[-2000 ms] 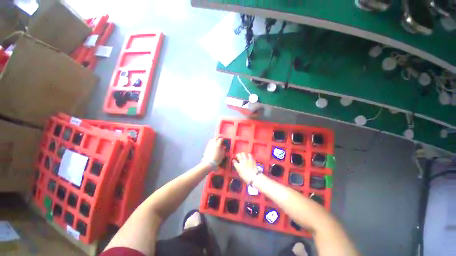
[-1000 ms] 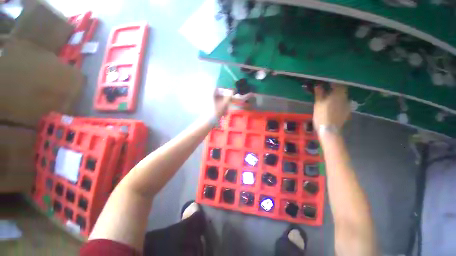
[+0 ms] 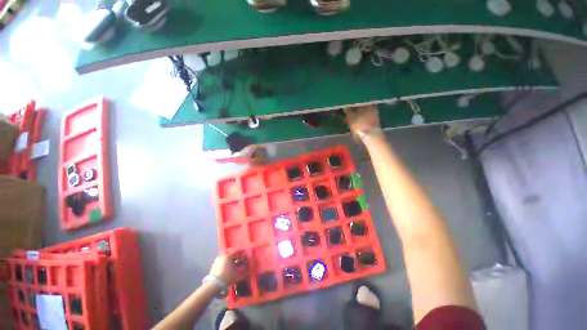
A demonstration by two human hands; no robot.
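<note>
The red compartment tray (image 3: 301,222) lies on the floor in front of me, with dark smartwatch bodies (image 3: 310,238) in many pockets. Several screens are lit white. Pockets at its upper left are empty. My left hand (image 3: 225,265) is at the tray's lower left edge, its fingers touching a dark watch body (image 3: 240,261); whether they grip it is unclear. My right hand (image 3: 363,120) reaches onto the lower green shelf (image 3: 283,129); its fingers are partly hidden under the shelf above, so its grip cannot be seen. Small dark items lie left of it.
White charging pucks (image 3: 418,119) and thin cables lie on the shelves. A dark object (image 3: 239,142) is at the lower shelf's left end. A narrow red tray (image 3: 85,161) and leaning stacked trays (image 3: 122,277) are at left. A dark bar (image 3: 534,119) is at right.
My left hand has moved from the shelf's left end down to the tray. My right hand remains at the lower shelf. Two left-side tray pockets that held watches now look empty. The view has turned.
</note>
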